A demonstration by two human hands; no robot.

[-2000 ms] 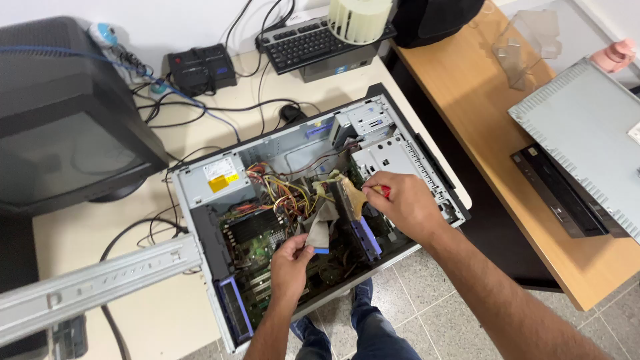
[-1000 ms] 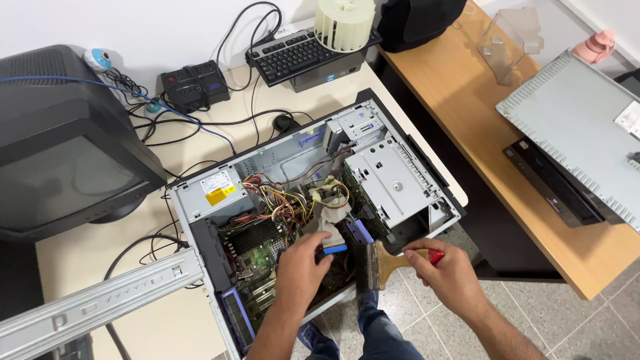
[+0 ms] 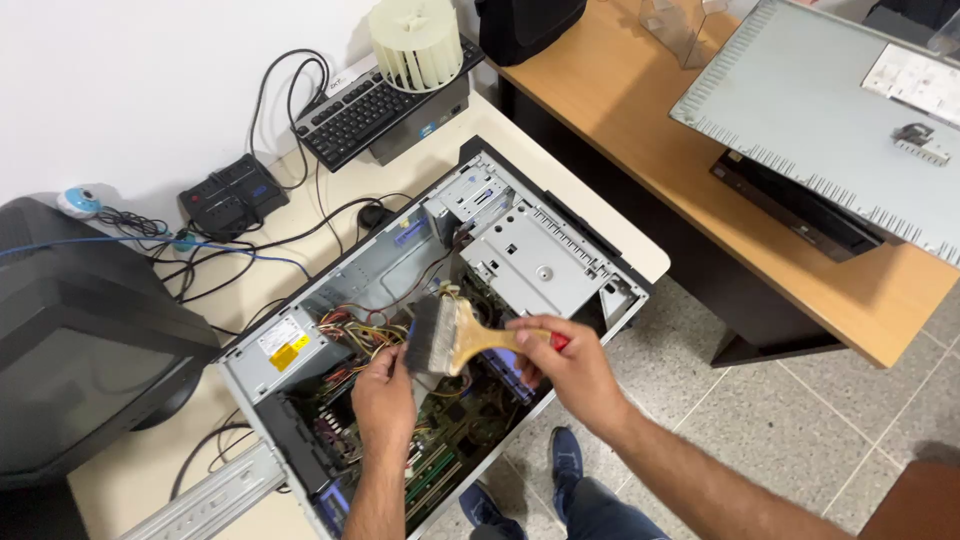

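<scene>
An opened desktop computer case [image 3: 367, 255] lies on its side, with a power supply [image 3: 277, 349], bundled colored wires [image 3: 360, 326], a metal drive cage [image 3: 536, 259] and a green circuit board [image 3: 480, 427] inside. My right hand [image 3: 566, 364] grips the wooden handle of a wide flat paintbrush [image 3: 469, 337] with a red handle tip. Its dark bristles point left, over the wires and close to my left hand. My left hand [image 3: 386, 397] is inside the case with its fingers around part of a grey ribbon cable [image 3: 424, 394], which the brush partly covers.
A monitor [image 3: 82, 345] stands at left, near a black power unit [image 3: 232, 196] and tangled cables. Behind the case, a keyboard [image 3: 375, 112] carries a cream plastic fan wheel [image 3: 416, 45]. A metal panel [image 3: 817, 120] lies on the wooden desk [image 3: 637, 142] at right. A slotted metal rail [image 3: 217, 495] extends lower left.
The brush has moved from the case's near edge to above the wires, its bristles now beside my left hand. The view has shifted closer to the case.
</scene>
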